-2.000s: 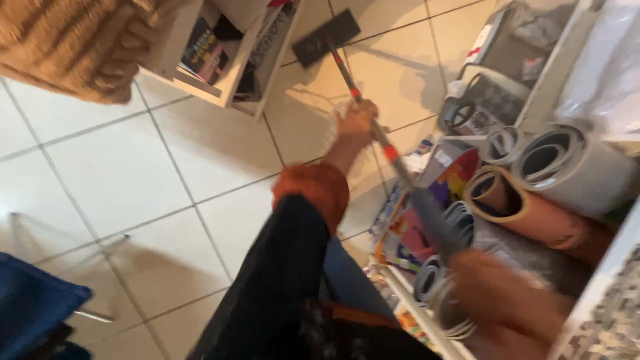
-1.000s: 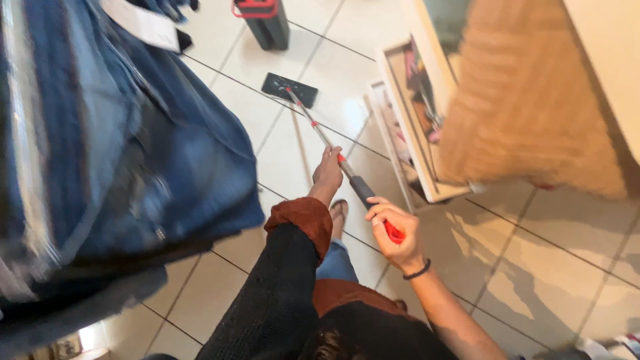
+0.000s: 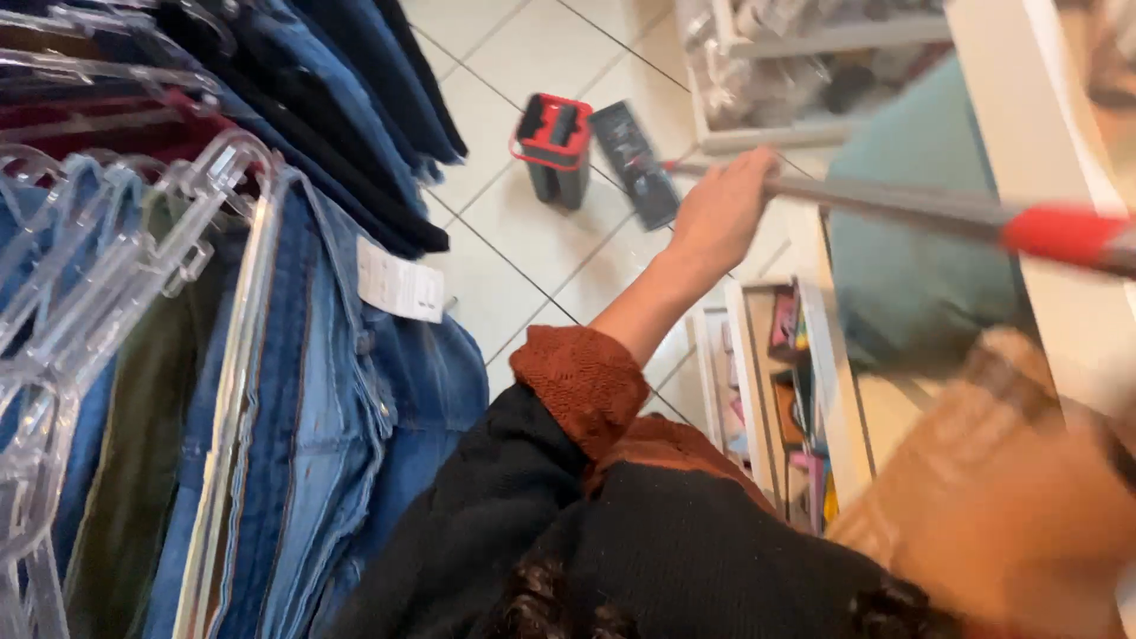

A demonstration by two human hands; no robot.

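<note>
My left hand [image 3: 728,209] is closed around the grey and red pole of a flat mop [image 3: 887,200]. From this hand the pole runs to the right edge of the view. The dark rectangular mop head [image 3: 635,164] is just beyond my fingers, tilted beside the red-topped dark mop bucket [image 3: 555,146]; whether they touch is unclear. A blurred forearm, apparently my right [image 3: 1021,524], crosses the lower right. Its hand is too blurred or cut off at the frame edge to make out, so its grip does not show.
Jeans [image 3: 319,426] on clear plastic hangers [image 3: 222,169] fill the left side. At the right are white open drawers [image 3: 763,399] with small items, a teal cushion or bag [image 3: 923,231] and a brown textured fabric item [image 3: 932,435]. Pale floor tiles [image 3: 497,266] lie between.
The view has shifted strongly. Against one second ago, the mop head is close beside the bucket instead of lying apart from it, and the pole slants toward the right edge. My left hand still grips it.
</note>
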